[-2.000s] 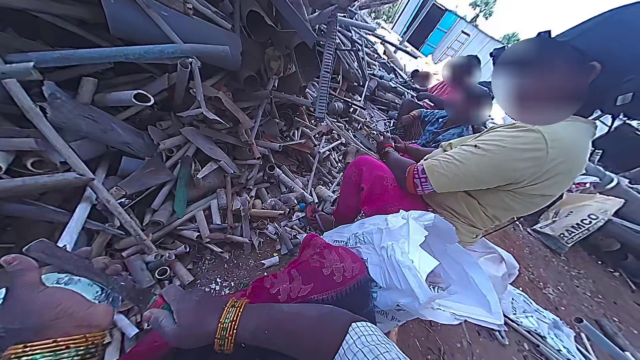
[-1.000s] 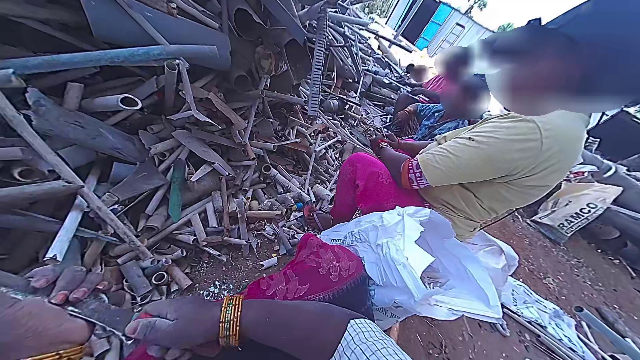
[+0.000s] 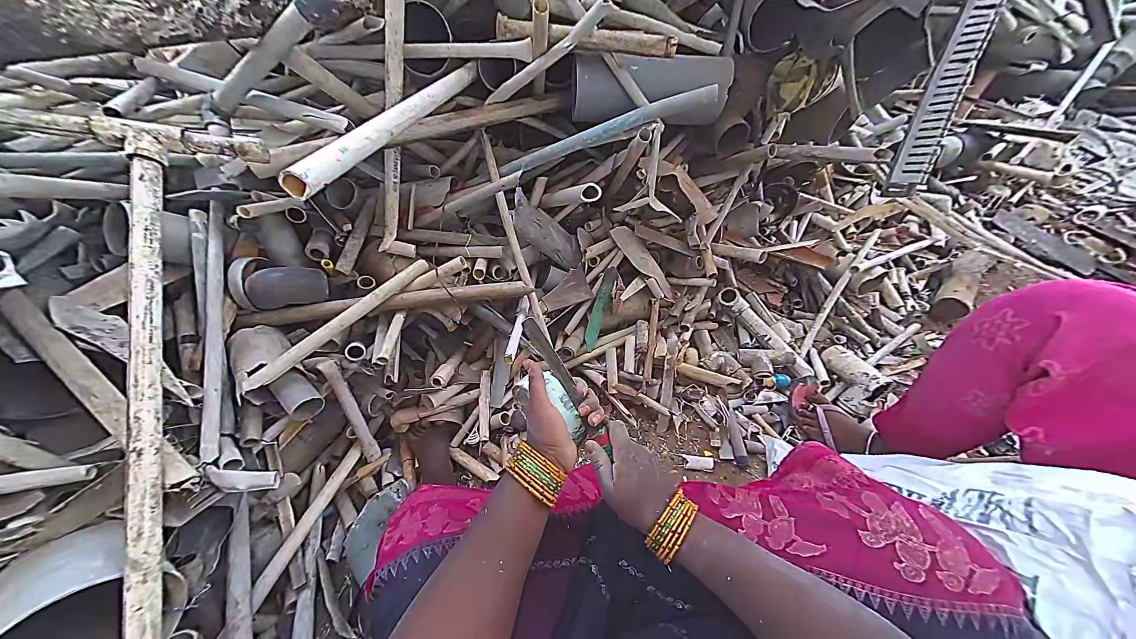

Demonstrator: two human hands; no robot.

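Observation:
My left hand (image 3: pixel 552 422) is closed around a pale, rounded piece of pipe or plastic (image 3: pixel 561 399). A long dark flat blade or strip (image 3: pixel 548 355) slants up and away past this piece; where its near end goes is hidden behind the fingers. Close beside it on the right, my right hand (image 3: pixel 635 477) grips a small red and green handle (image 3: pixel 602 437), mostly covered by the fingers. Whether handle and blade are one tool cannot be told. Both hands are above my lap, with bangles on both wrists.
A large heap of scrap plastic pipes (image 3: pixel 382 133) spreads ahead and to the left. One long whitish pipe (image 3: pixel 145 382) stands out at the left. On the right are another person's pink-clothed leg (image 3: pixel 1021 382) and a white sack (image 3: pixel 967 497) with printing.
The view has swung far left and down. My left hand's fingers, spread over the scrap one second ago, are now closed around the pale piece.

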